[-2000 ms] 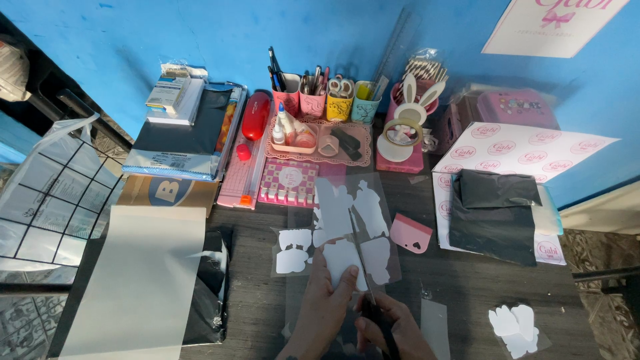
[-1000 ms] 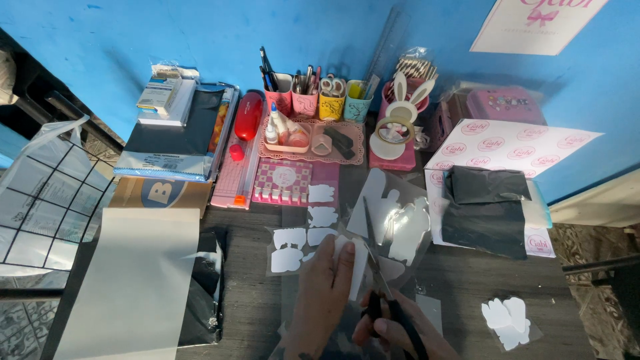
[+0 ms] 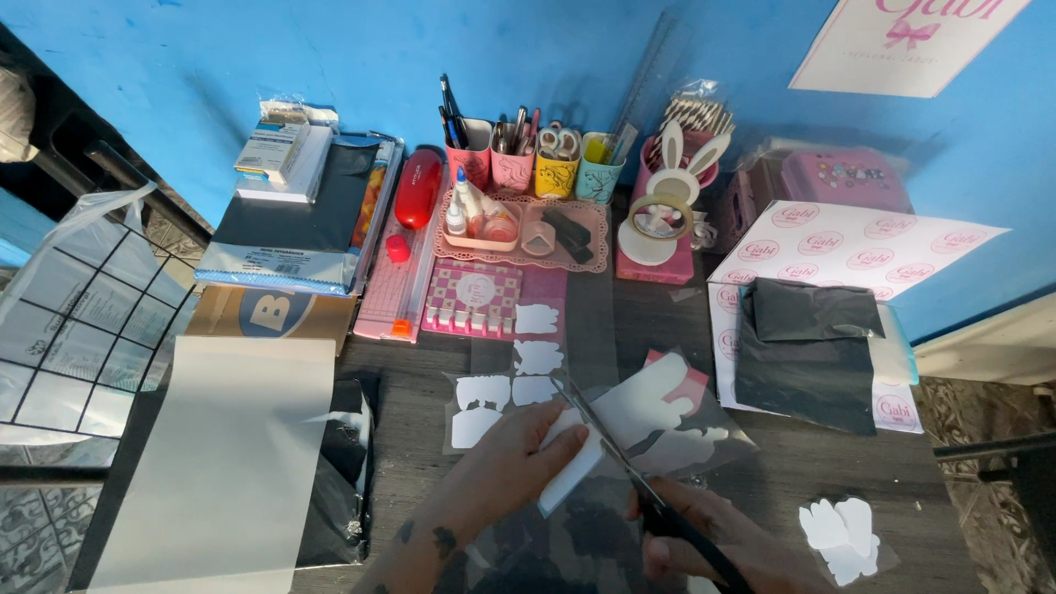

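My left hand (image 3: 528,462) pinches a clear plastic sheet bearing white cutout shapes (image 3: 652,404), near the front middle of the dark table. In my right hand (image 3: 701,528) are black-handled scissors (image 3: 615,450), their blades partly apart and lying across the sheet beside my left fingertips. More white shapes on clear film (image 3: 483,392) lie left of and above my left hand. A pink paper piece (image 3: 693,388) shows partly behind the held sheet. At the lower right lies a small group of white cutouts (image 3: 841,532).
A translucent sheet (image 3: 223,462) covers the left side. Along the back stand a pink paper trimmer (image 3: 384,289), red stapler (image 3: 418,188), pink tray (image 3: 577,260), pen cups (image 3: 511,165) and bunny-eared stand with tape (image 3: 660,223). Black plastic packets (image 3: 808,363) lie right, on printed paper.
The clear sheet has turned in my left hand, its right part now extending lower over the table. The pink paper piece, uncovered two seconds ago, is now partly behind the sheet.
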